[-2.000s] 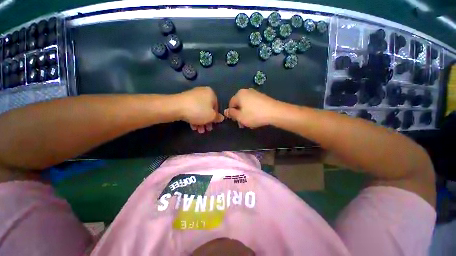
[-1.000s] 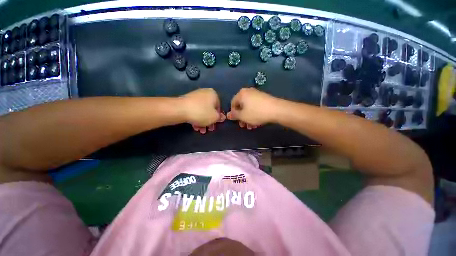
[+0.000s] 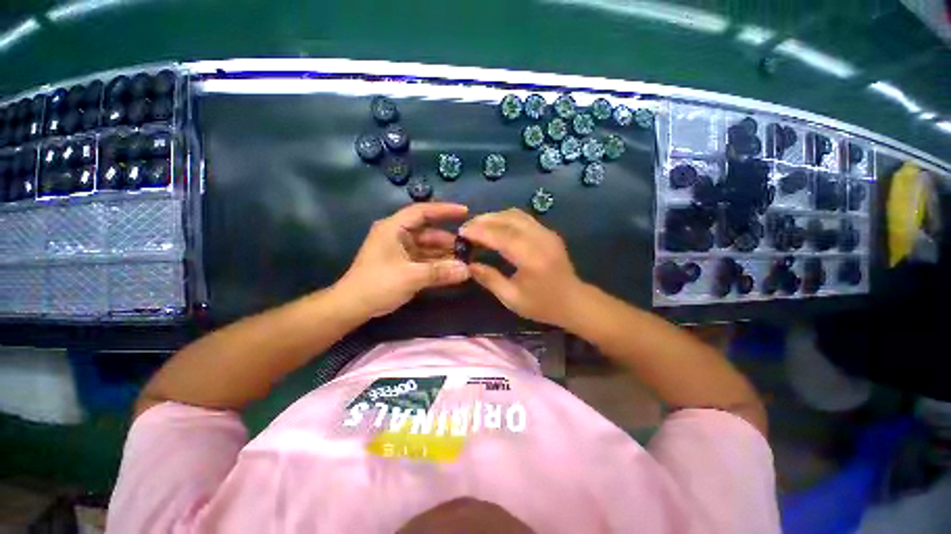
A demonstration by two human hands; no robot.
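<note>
A small round dark piece [image 3: 462,247] is between my hands over the near part of the black work mat [image 3: 282,209]. My right hand [image 3: 521,261] pinches it between thumb and fingers. My left hand [image 3: 401,261] is beside it, fingers curved and spread, with its fingertips close to the piece; whether they touch it is hard to tell. Several green-faced round halves [image 3: 564,106] lie at the mat's upper right, and two more lie near the middle [image 3: 449,166]. Several dark rounds [image 3: 370,146] lie at the upper left.
The left clear tray [image 3: 94,245] holds rows of shiny black rounds in its far half; its near pockets are silvery. The right clear tray [image 3: 697,127] holds jumbled black parts. A yellow item [image 3: 907,214] lies beyond it. A green belt [image 3: 417,37] runs past the pale metal edge.
My hands were closed fists held close together; now the fingers are opened out and the dark piece shows between them. The view has shifted, showing more belt and left tray.
</note>
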